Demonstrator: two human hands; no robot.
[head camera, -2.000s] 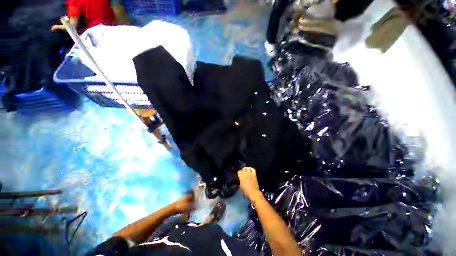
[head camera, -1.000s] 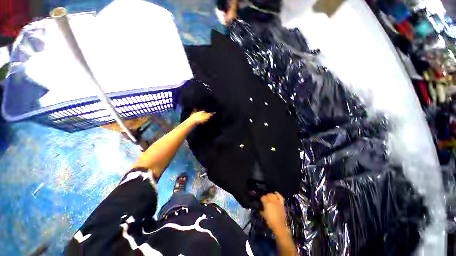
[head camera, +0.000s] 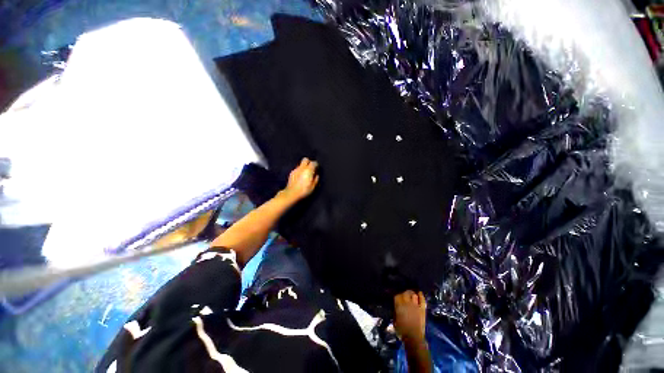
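A black double-breasted coat (head camera: 331, 109) is spread in front of me, with two rows of pale buttons. Its hem end points away and its collar end is near me. It lies against the heap of bagged coats. My left hand (head camera: 302, 178) is at the coat's left edge, fingers closed on the cloth. My right hand (head camera: 410, 306) is closed at the collar end; whether it grips the collar or a hanger is hidden.
Shiny black bagged coats (head camera: 539, 160) are heaped on the right beside a long white surface (head camera: 619, 80). A white mass of empty polybags (head camera: 138, 131) fills a basket (head camera: 189, 216) on the left. A blurred pale pole (head camera: 87, 267) crosses the lower left. Blue floor (head camera: 218, 25) shows behind.
My left hand moved from near the collar up to the coat's left edge and closed there. The coat swung flatter, its buttons now facing up. The basket appears closer and lower left as the view shifted.
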